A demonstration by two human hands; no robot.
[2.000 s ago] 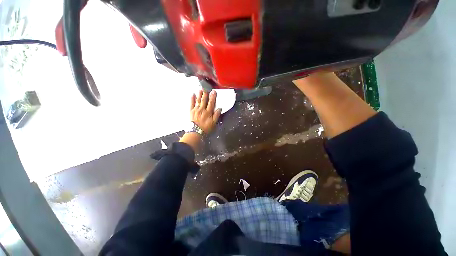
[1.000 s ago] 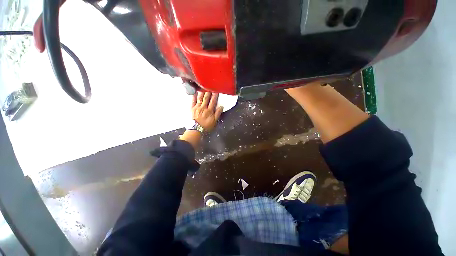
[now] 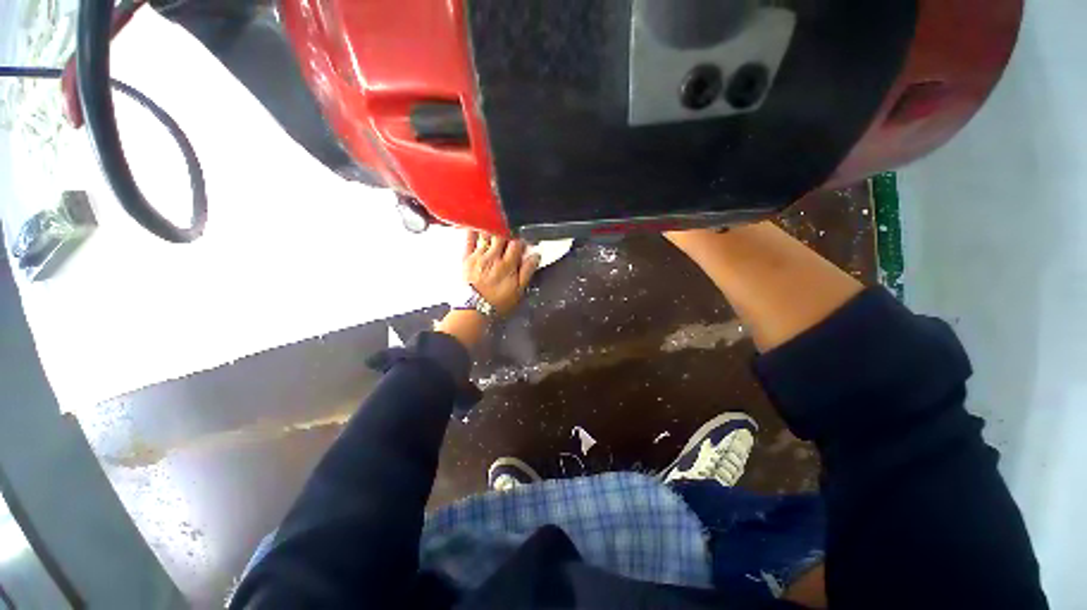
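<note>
The red and black cloth cutting machine [image 3: 596,113] fills the top of the head view, with its black power cable [image 3: 107,143] looping down at the left. The white fabric lay [image 3: 274,262] spreads under and left of it. My left hand [image 3: 501,272] lies palm down at the lay's right end, fingers a little apart, just below the machine body; its fingertips are partly hidden. It grips nothing visible. My right forearm reaches up behind the motor, which hides my right hand. The knife is hidden too.
The brown table [image 3: 572,322] has a green edge [image 3: 887,232] beside a pale wall. A grey-green block [image 3: 57,236] lies on the lay at the left. Small white offcuts [image 3: 583,439] lie on the table. A grey metal structure [image 3: 72,500] stands at the lower left.
The machine has moved left and slightly down in the view, covering more of the area by my left fingertips. My left hand has stayed nearly in place; my right forearm has shifted slightly left.
</note>
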